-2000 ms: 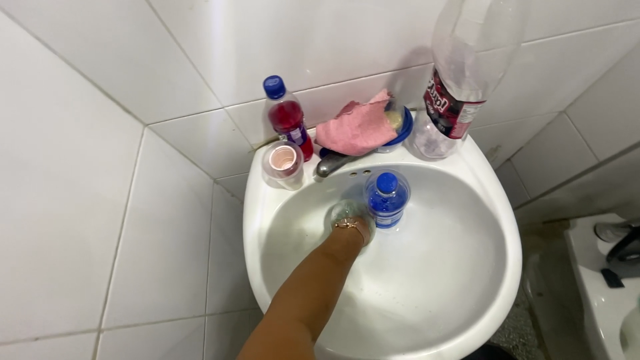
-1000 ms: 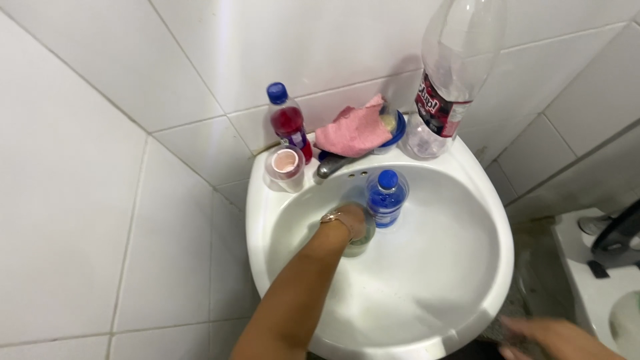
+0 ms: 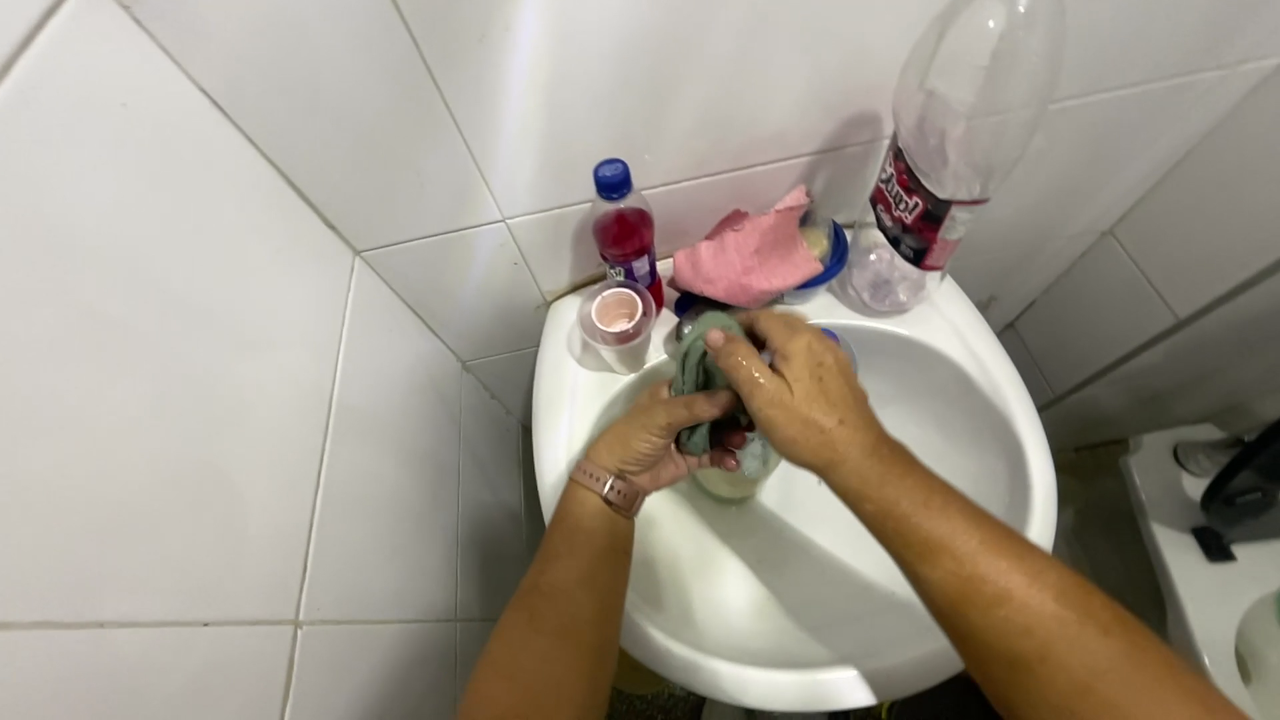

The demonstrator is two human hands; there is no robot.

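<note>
My left hand (image 3: 665, 435) and my right hand (image 3: 800, 385) both grip a wet, folded green cloth (image 3: 700, 380) over the left back part of the white washbasin (image 3: 760, 600). The left wrist bears a pinkish band. Below the hands, a clear container with cloudy liquid (image 3: 738, 480) stands in the basin, partly hidden by my fingers. A bottle with a blue cap (image 3: 832, 337) is mostly hidden behind my right hand. The faucet is largely covered by the cloth and hands.
On the basin's back ledge stand a plastic cup (image 3: 618, 330), a bottle of red liquid (image 3: 625, 235), a pink cloth (image 3: 750, 255) over a blue-rimmed tub (image 3: 832, 262), and a tall clear plastic bottle (image 3: 930, 190). Tiled walls (image 3: 430, 150) close in behind and left; a white fixture (image 3: 1170, 520) is at right.
My left hand has come up out of the container with the green cloth in view. My right hand has come in from the lower right and taken hold of the cloth too.
</note>
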